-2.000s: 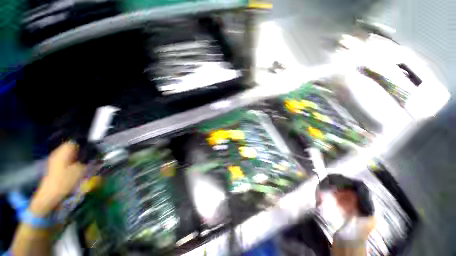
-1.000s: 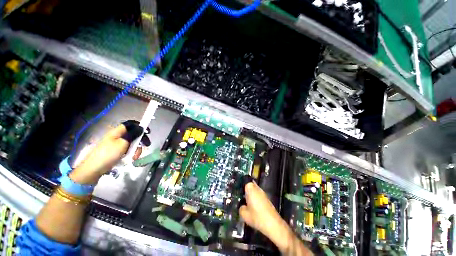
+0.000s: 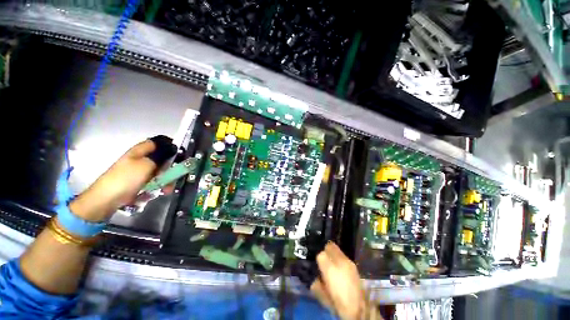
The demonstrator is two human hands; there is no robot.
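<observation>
A green circuit board (image 3: 253, 165) with yellow blocks sits in a black carrier (image 3: 194, 215) in front of me. A long white strip (image 3: 311, 201) lies along the board's right side. My left hand (image 3: 153, 156), with black fingertip covers, is at the carrier's left edge, closed on another white strip (image 3: 187, 127) that sticks up past the fingers. A dull green clip (image 3: 172, 175) lies beside these fingers. My right hand (image 3: 337, 278) is at the carrier's near right corner, fingers bent; its dark fingertips blur into the carrier, so any grip is hidden.
More boards in carriers (image 3: 403, 215) (image 3: 478, 219) stand along the rail to the right. A small green strip board (image 3: 250, 99) lies at the far rail. Behind are a black bin of white strips (image 3: 428, 69) and a bin of small black parts (image 3: 269, 44). A blue coiled cord (image 3: 103, 69) hangs left.
My right hand has moved from the board's right side toward the near corner. A white strip now shows along that side. My left hand stays closed on its strip; the view has shifted closer.
</observation>
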